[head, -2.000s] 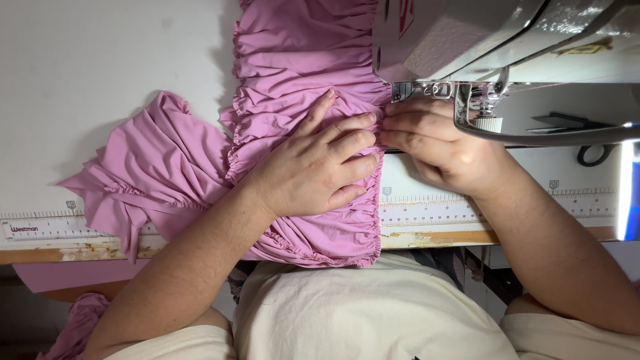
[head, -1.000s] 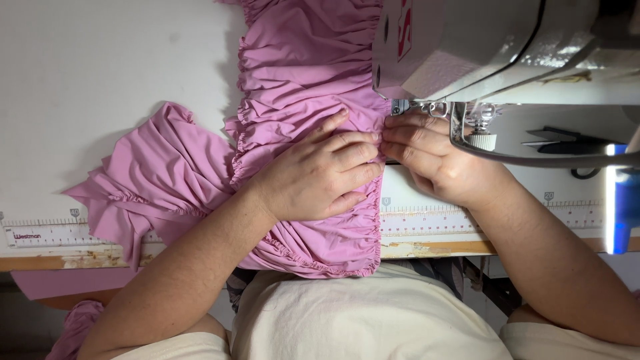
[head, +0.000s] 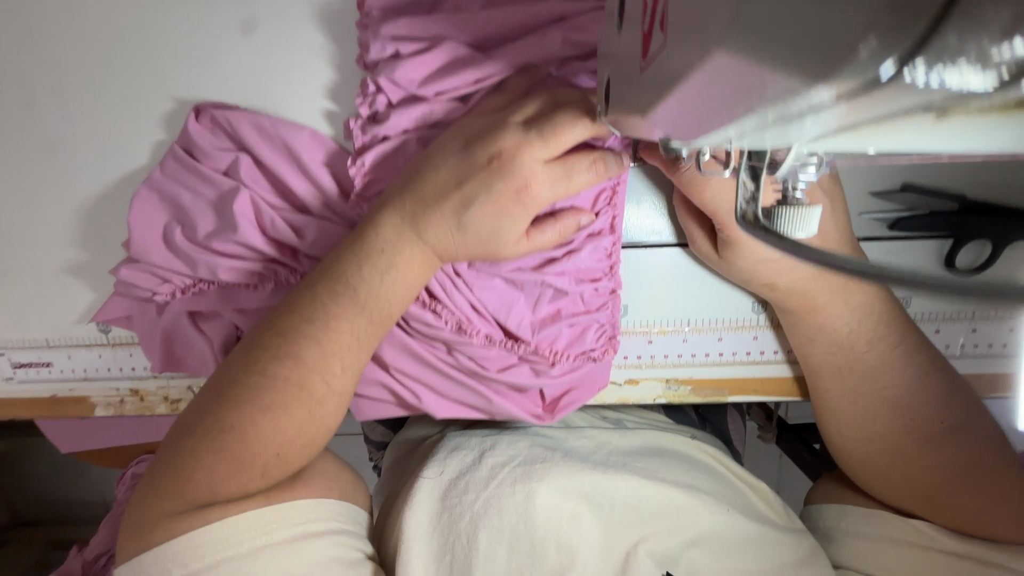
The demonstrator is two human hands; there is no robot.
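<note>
Gathered pink fabric lies under and around my left hand, which rests on it with fingers bent near its right edge. The sewing machine head hangs over the upper right and hides the needle area. Beneath it, my right hand is at the presser foot area, its index fingertip close to the fabric's edge and partly behind the machine's metal parts. Whether that hand pinches anything is hidden. A ridged white knob stands in front of the right hand.
Black thread snips lie on the table at the right. A clear ruler runs along the table's worn front edge. A curved dark bar crosses over my right wrist. More pink fabric is below the edge at lower left.
My left hand has moved up the fabric toward the machine head. My right hand has come off the fabric's edge a little, now further under the machine. The fabric's lower part reaches over the table's edge.
</note>
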